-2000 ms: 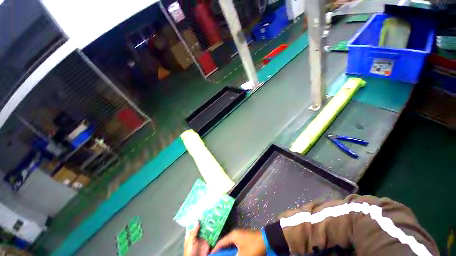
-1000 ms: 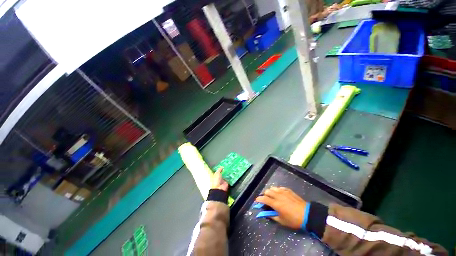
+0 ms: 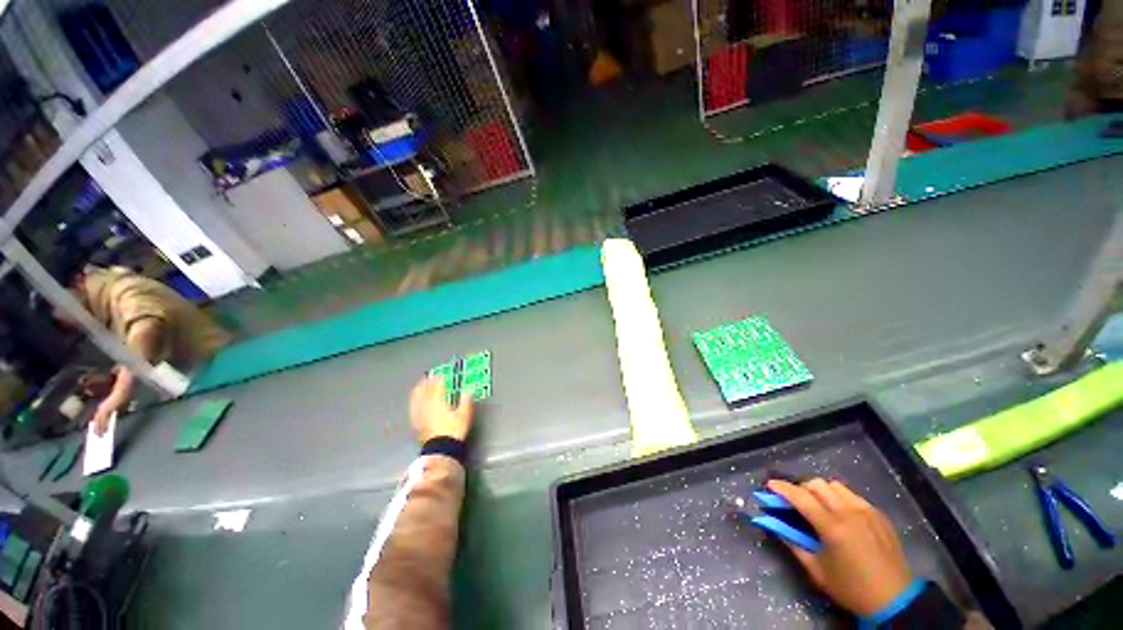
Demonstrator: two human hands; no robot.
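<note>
My left hand reaches over the belt, its fingers on the near left part of a green circuit board; whether it grips the board is hidden. My right hand holds the blue-handled cutters over the black tray, which is speckled with lead clippings. Another green circuit board lies on the belt behind the tray, right of the yellow-green wrapped bar. A blue wristband is on my right wrist.
A second yellow-green bar and spare pliers lie right of the tray. Another black tray sits across the belt. Green boards and a person are at the left. Metal posts stand along the line.
The view has turned left. My left hand has let go of the board now right of the bar and moved left to another board. My right hand still holds the cutters over the tray.
</note>
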